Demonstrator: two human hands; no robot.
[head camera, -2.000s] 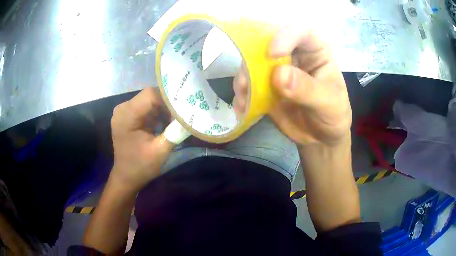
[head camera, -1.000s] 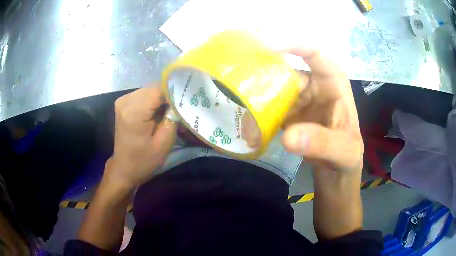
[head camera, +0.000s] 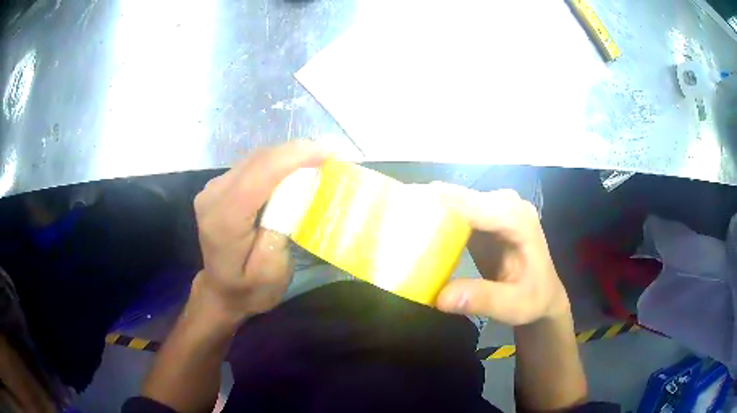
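The wide, glossy yellow packing tape roll (head camera: 380, 230) is held level over my lap, its outer side facing me; its open core is hidden. My right hand (head camera: 509, 262) grips its right end, with the thumb below and the fingers above. My left hand (head camera: 246, 230) is at its left end. A white sleeve-like finger wrap (head camera: 292, 200) lies between my left thumb and index finger, against the roll's left edge. Whether a finger is inside it is hidden. I cannot make out a tape strip.
A white paper sheet (head camera: 452, 89) lies overexposed on the metal bench (head camera: 73, 97). A yellow bar-like tool (head camera: 596, 31) lies at the back right, and a white part (head camera: 691, 78) further right. Blue bins (head camera: 687, 387) stand on the floor, lower right.
The roll has turned so its printed core no longer shows, and has come lower. My left index finger has moved over its left end. More of the sheet and the yellow tool shows.
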